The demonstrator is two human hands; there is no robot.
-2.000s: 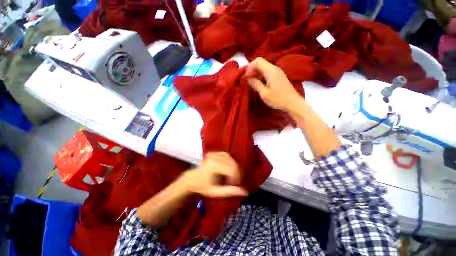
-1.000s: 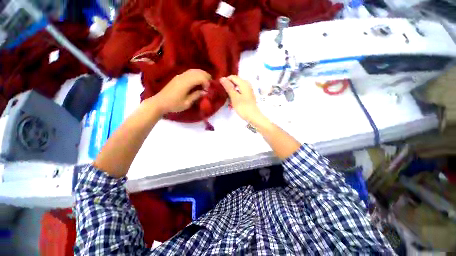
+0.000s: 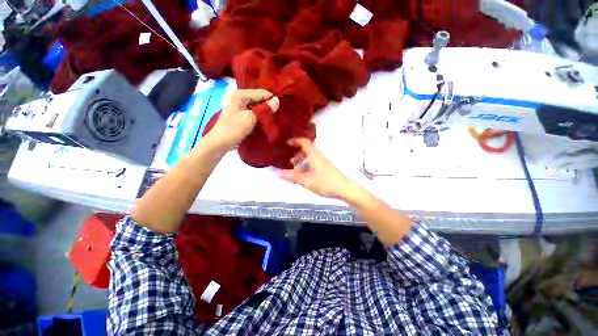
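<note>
A dark red garment piece (image 3: 279,134) lies bunched on the white table, left of the sewing machine (image 3: 485,92). My left hand (image 3: 246,117) pinches its upper left part between thumb and fingers. My right hand (image 3: 313,172) is at its lower right edge, fingertips on the cloth, with a ring-like shiny spot on a finger. The presser foot and needle area (image 3: 429,134) is to the right of both hands, with no cloth under it that I can see.
Red cloth (image 3: 295,33) with white tickets (image 3: 360,14) is heaped along the back. A grey machine housing (image 3: 108,119) stands at left. Red-orange loop handles (image 3: 496,140) and a dark strap (image 3: 530,187) are at right. A red stool (image 3: 93,251) and red pieces (image 3: 216,262) are below.
The view has swung, so the sewing machine sits further right. The piece is more spread out and hangs lower between my hands. My right hand has moved down to its lower edge.
</note>
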